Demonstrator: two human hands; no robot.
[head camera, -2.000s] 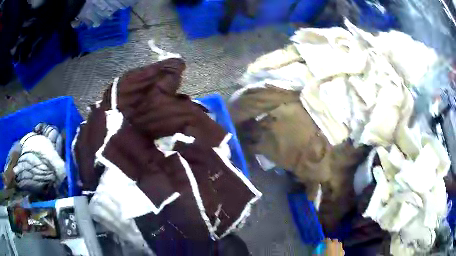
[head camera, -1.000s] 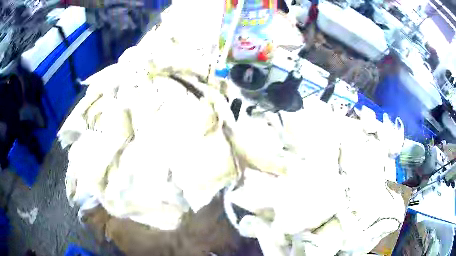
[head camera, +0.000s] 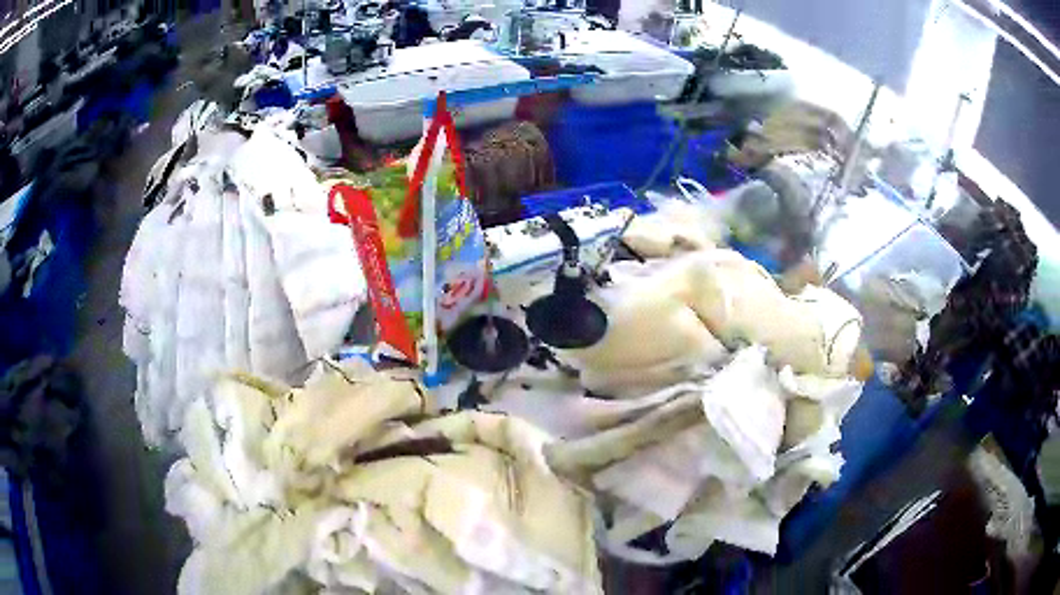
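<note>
No hand of mine is in view. Nearest in front lies a heap of cream and white padded pieces (head camera: 395, 500), loosely piled at the bottom centre. A second cream heap (head camera: 709, 314) lies to its right, with crumpled white flaps hanging down. Two round black discs, a left one (head camera: 486, 343) and a right one (head camera: 567, 321), stand behind the heaps. A colourful bag with red edges (head camera: 448, 250) stands upright behind a pale post. The picture is somewhat blurred.
A stack of white pieces (head camera: 227, 279) hangs at the left beside a dark aisle (head camera: 116, 465). White machine tables (head camera: 442, 81) and blue bins (head camera: 610, 145) stand behind. Dark brown fabric (head camera: 930, 540) lies at the lower right. A clear-sided box or sheet (head camera: 901, 250) is at the right.
The view has swung from the brown pieces on the floor up to the cream heaps, and now further towards the machine tables. The heaps and bag appear lower and smaller than a second ago.
</note>
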